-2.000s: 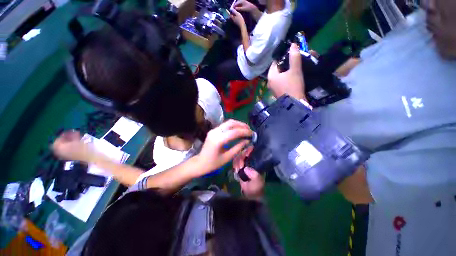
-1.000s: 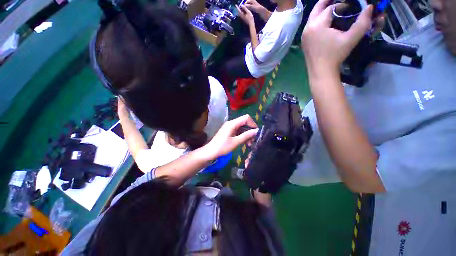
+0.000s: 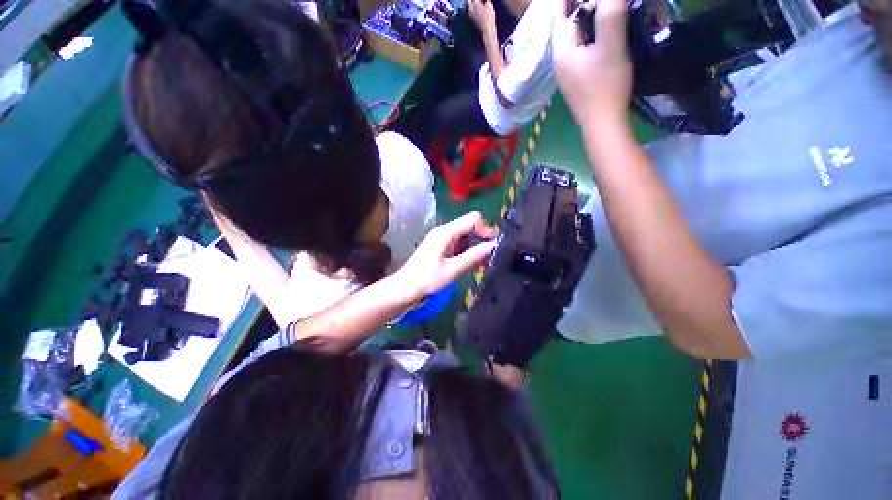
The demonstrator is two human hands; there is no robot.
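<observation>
A black boxy device unit (image 3: 528, 269) is held in the air over the floor, its long side slanting up to the right. My left hand (image 3: 440, 256) reaches in from the left, with thumb and fingertips at the unit's upper left edge. Something small and dark shows between the fingertips, but whether it is held or part of the unit is unclear. My right hand (image 3: 507, 374) is at the unit's lower end, mostly hidden by the unit and the dark hair below, and supports it.
A coworker's head (image 3: 254, 127) is close on the left. A person in a light grey shirt (image 3: 812, 215) stands right, forearm (image 3: 655, 225) raised. Black parts (image 3: 161, 317) lie on a white sheet (image 3: 186, 381), near an orange fixture (image 3: 68, 454). A red stool (image 3: 476, 161) stands behind.
Against the earliest frame, the unit has turned and come nearer my left hand, its pale label out of sight. Since one second ago it has shifted slightly left. The standing person's arm has swung across.
</observation>
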